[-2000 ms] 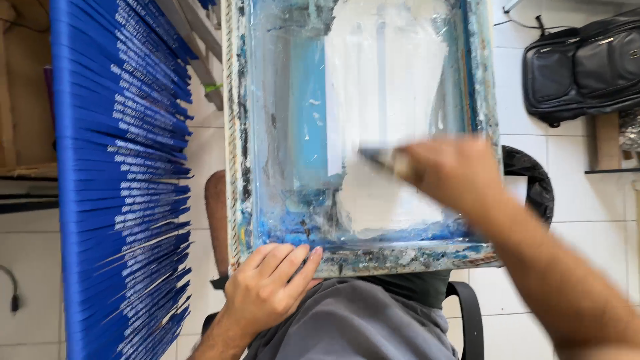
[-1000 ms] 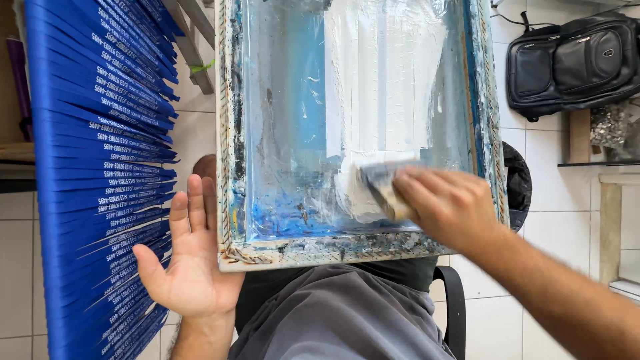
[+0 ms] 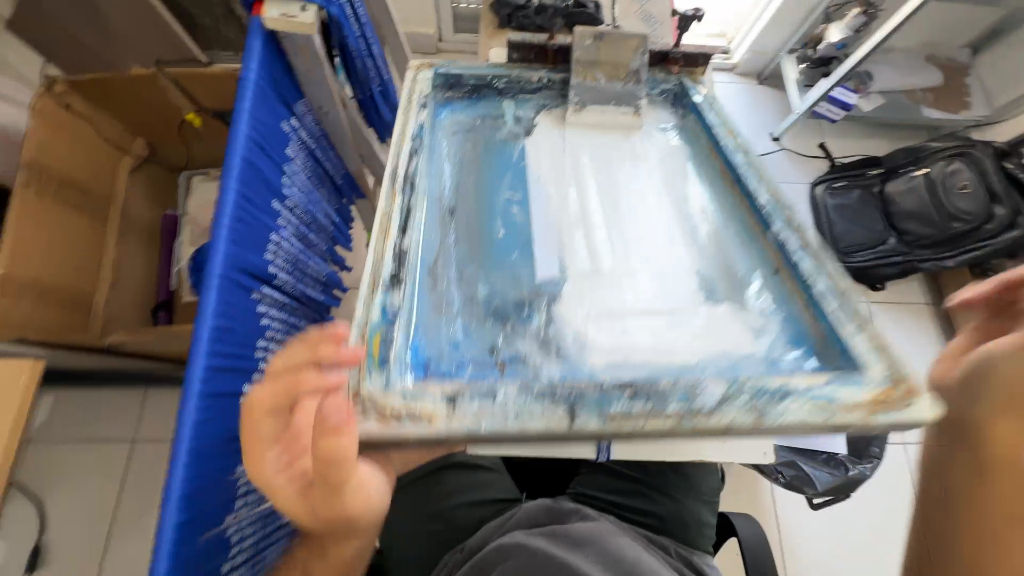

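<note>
A screen-printing frame point(image 3: 640, 408), crusted with paint, is tilted with its near edge raised above my lap. White ink point(image 3: 624, 240) covers much of its blue mesh. At its far end a flat squeegee point(image 3: 608, 72) leans upright, and neither hand touches it. My left hand point(image 3: 312, 424) is at the near left corner, fingers beside the frame's edge; whether it grips is unclear. My right hand point(image 3: 984, 336), blurred, is just off the near right corner with no tool visible in it. Below the frame shows the edge of a white board point(image 3: 624, 450).
Blue printed ribbons point(image 3: 264, 320) hang over a rack at left, beside an open cardboard box point(image 3: 64, 216). A black backpack point(image 3: 928, 208) lies at right. A black plastic bag point(image 3: 832, 472) hangs below the frame's right corner. A chair armrest point(image 3: 744, 544) is near my lap.
My right hand has let go of the squeegee, which now stands at the frame's far end, and has moved to the right. The frame's near edge has risen. The view has tilted up.
</note>
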